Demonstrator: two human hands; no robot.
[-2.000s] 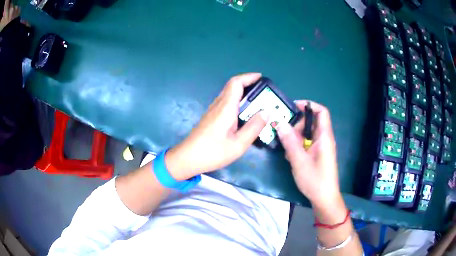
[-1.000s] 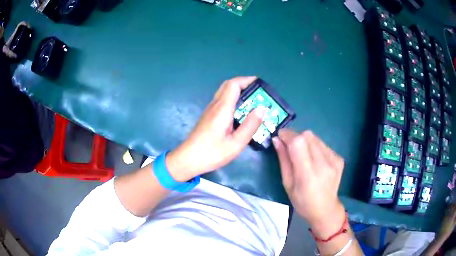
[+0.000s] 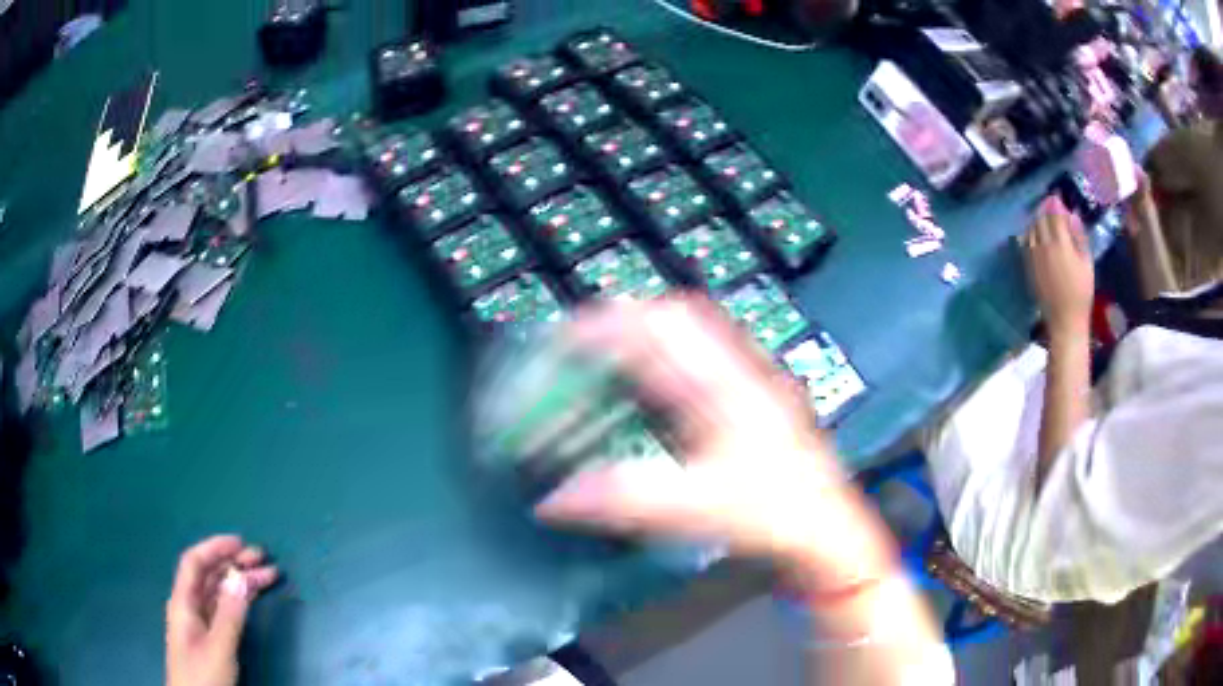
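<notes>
My right hand [image 3: 724, 429], blurred, grips a filled housing [image 3: 543, 402] by its sides at the near edge of the rows. Its green top faces up; motion blur hides whether it touches the mat. My left hand [image 3: 212, 603] is low at the left, partly cut off by the bottom edge, fingers loosely curled and apart, with nothing seen in it. Filled housings [image 3: 577, 219] with green boards stand in packed rows beyond my right hand. The hand covers part of the nearest ones.
A heap of foam-backed boards [image 3: 148, 268] lies at left, with a dark tool with a yellow spot [image 3: 262, 166] on it. A loose unit [image 3: 406, 74] stands at the far side. At right are a white box [image 3: 915, 123], small pale pieces [image 3: 920, 225] and another person [image 3: 1113, 416].
The view has swung right to the rows and board heap. My left hand has let go of the housing and lies apart at left. My right hand now holds a filled housing at the rows.
</notes>
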